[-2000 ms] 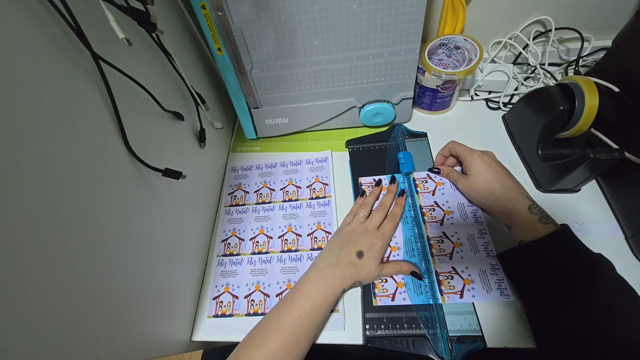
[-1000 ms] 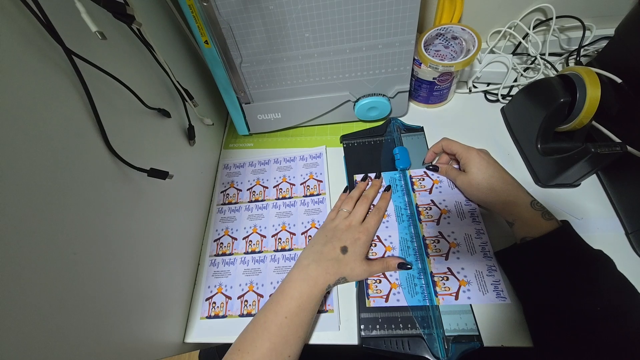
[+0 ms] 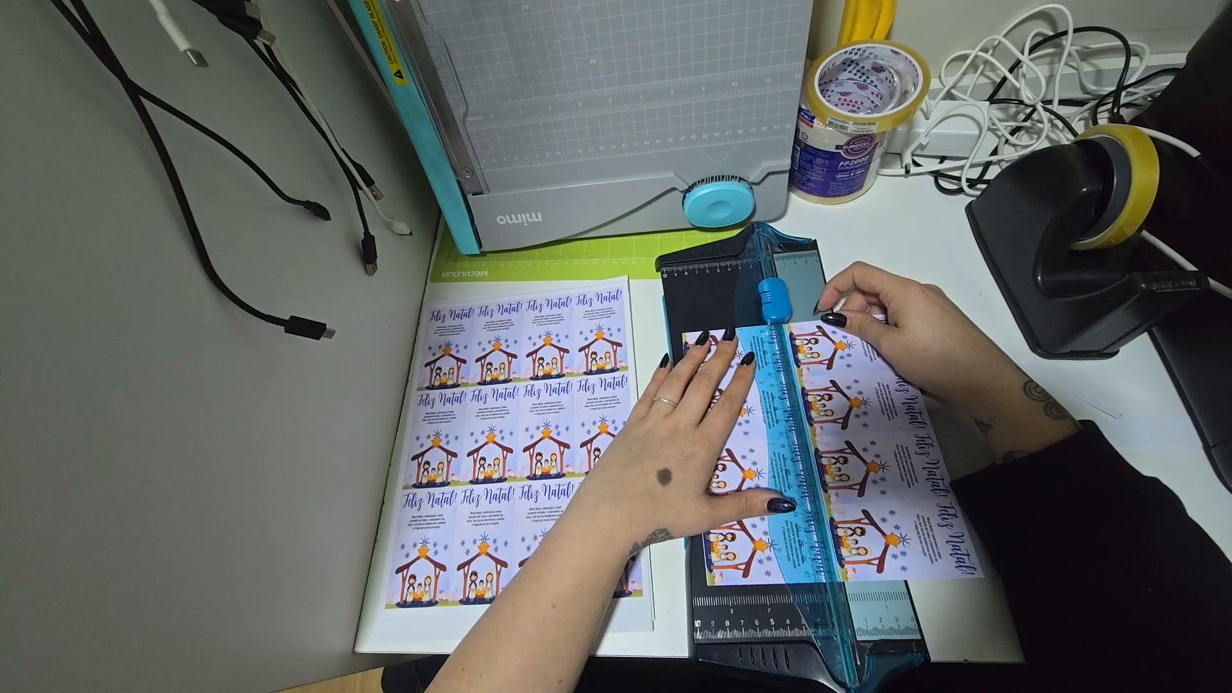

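A printed card sheet (image 3: 866, 462) lies across a small black-and-blue paper trimmer (image 3: 751, 616), under its clear blue rail. The blue cutter slider (image 3: 774, 300) sits near the rail's upper end, just above the sheet. My left hand (image 3: 688, 438) rests flat on the sheet's left part, fingers spread, thumb reaching toward the rail. With thumb and forefinger, my right hand (image 3: 890, 322) pinches the sheet's upper edge, right of the slider. Another printed stack of sheets (image 3: 520, 385) lies to the left, partly hidden by my left forearm.
A large grey-and-teal trimmer (image 3: 626, 115) stands at the back on a green mat (image 3: 597, 258). Tape rolls (image 3: 837, 164), tangled cables (image 3: 1020, 96) and a black tape dispenser (image 3: 1068, 279) are at the right. Black cables (image 3: 183, 212) hang along the grey panel at the left.
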